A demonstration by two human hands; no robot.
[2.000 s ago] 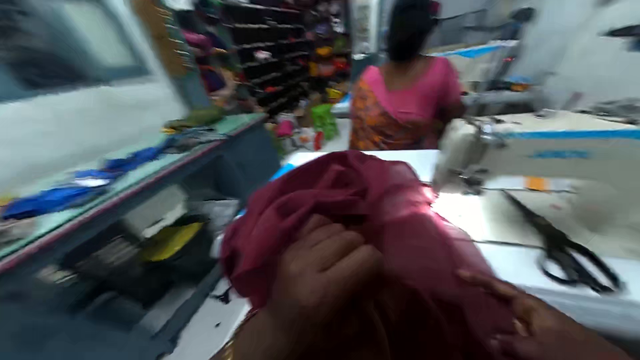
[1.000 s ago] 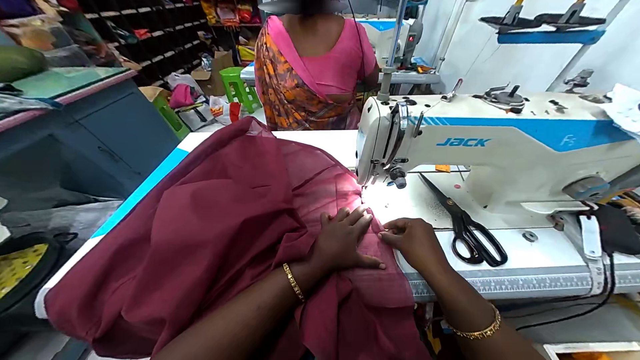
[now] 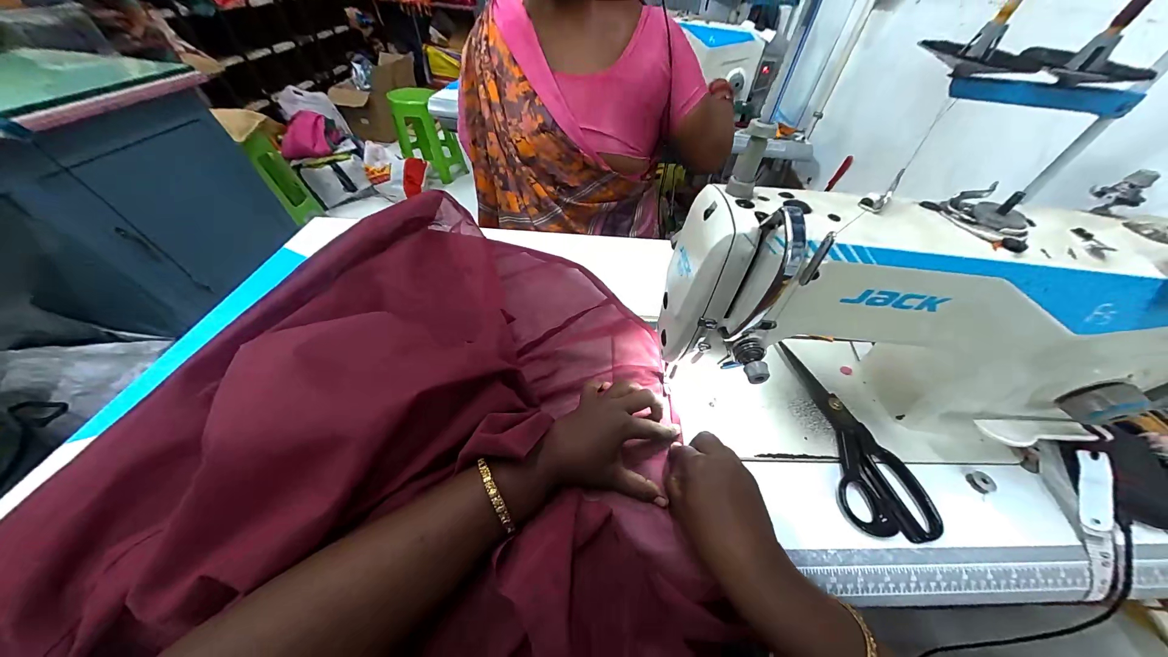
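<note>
Maroon sheer fabric spreads over the white sewing table, its right edge running up to the needle area of a Jack sewing machine. My left hand lies on the fabric near that edge, fingers spread and bent, thumb pointing down. Touching it on the right, my right hand pinches the fabric edge between thumb and fingers, just in front of the presser foot. The machine's lamp lights the cloth there. Black-handled scissors lie on the machine bed to the right of my hands.
A person in pink stands beyond the table by another sewing machine. A blue cabinet stands at the left, with a green stool and bags behind. A measuring tape hangs over the front edge at the right, beside a small metal bobbin.
Two seconds ago the fabric was bunched up in my left hand; now it is spread on the table. Since one second ago, my hands have come closer together at the edge. The view has swung right.
</note>
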